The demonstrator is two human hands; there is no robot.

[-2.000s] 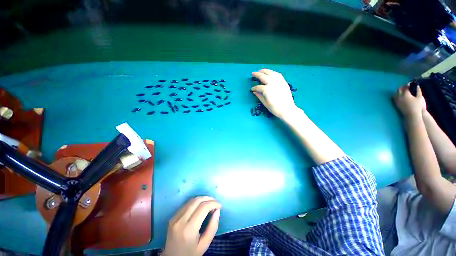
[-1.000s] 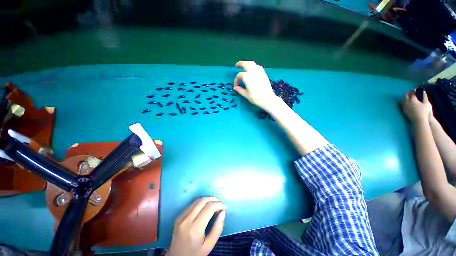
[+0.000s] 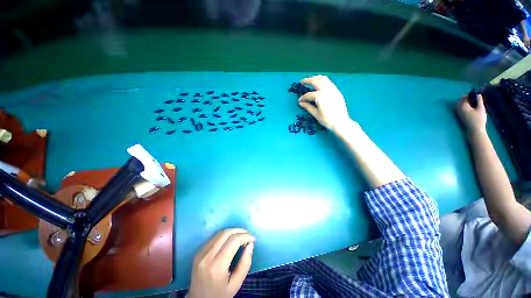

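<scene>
Small black parts lie spaced in rough rows (image 3: pixel 216 109) on the teal surface. A loose pile of the same parts (image 3: pixel 303 125) lies to their right. My right hand (image 3: pixel 326 105) is over the pile, thumb and forefinger tips close together; whether a part is between them cannot be told. It hides part of the pile. My left hand (image 3: pixel 221 262) rests at the near edge of the bench, fingers curled with a gap to the thumb, with nothing visible in it.
A three-arm fixture (image 3: pixel 80 221) with black arm pieces stands on an orange-brown base plate (image 3: pixel 145 244) at left, with another plate (image 3: pixel 23 169) beyond. A dark green strip (image 3: pixel 192 52) runs along the far side. A neighbour's arm (image 3: pixel 489 163) and black ribbed goods (image 3: pixel 512 110) are at right.
My right hand has moved from the right end of the rows back over the pile. My left hand stays at the near edge. The view has shifted slightly.
</scene>
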